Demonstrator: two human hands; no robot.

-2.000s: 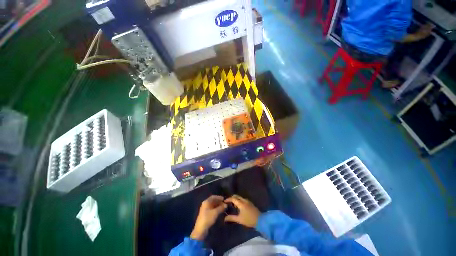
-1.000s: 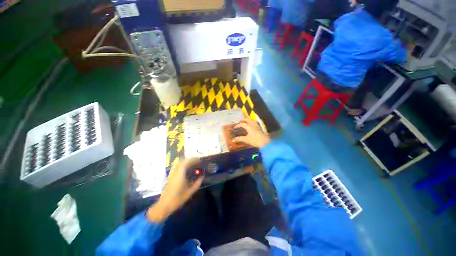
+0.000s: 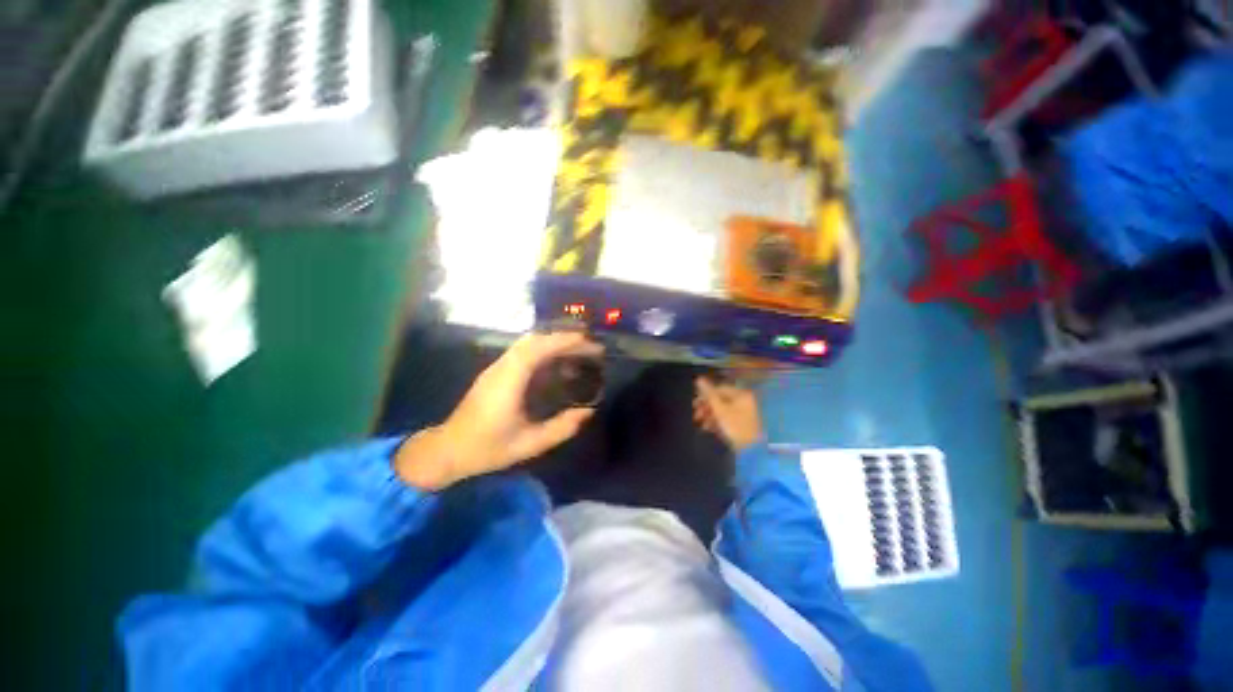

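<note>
My left hand (image 3: 487, 412) grips a dark round part (image 3: 565, 387) between thumb and fingers, just below the left end of the machine's front panel. My right hand (image 3: 730, 410) is blurred, below the right part of the panel; its fingers are bent and I cannot tell whether they hold anything. The orange fixture (image 3: 748, 281) sits at the right of the silver base plate (image 3: 663, 214). A dark round shape shows at its centre; I cannot tell whether it is a part or the recess.
The left foam tray (image 3: 250, 152) and a crumpled white cloth (image 3: 216, 308) are on the green bench. A white heap (image 3: 490, 237) lies against the machine's left side. The right foam tray (image 3: 845, 521) is low at right. A red stool (image 3: 994, 250) and a person's blue sleeve are farther right.
The view has tilted down. My right hand has left the orange fixture and come back below the panel. My left hand stays near the panel's left end, now clearly around the dark part.
</note>
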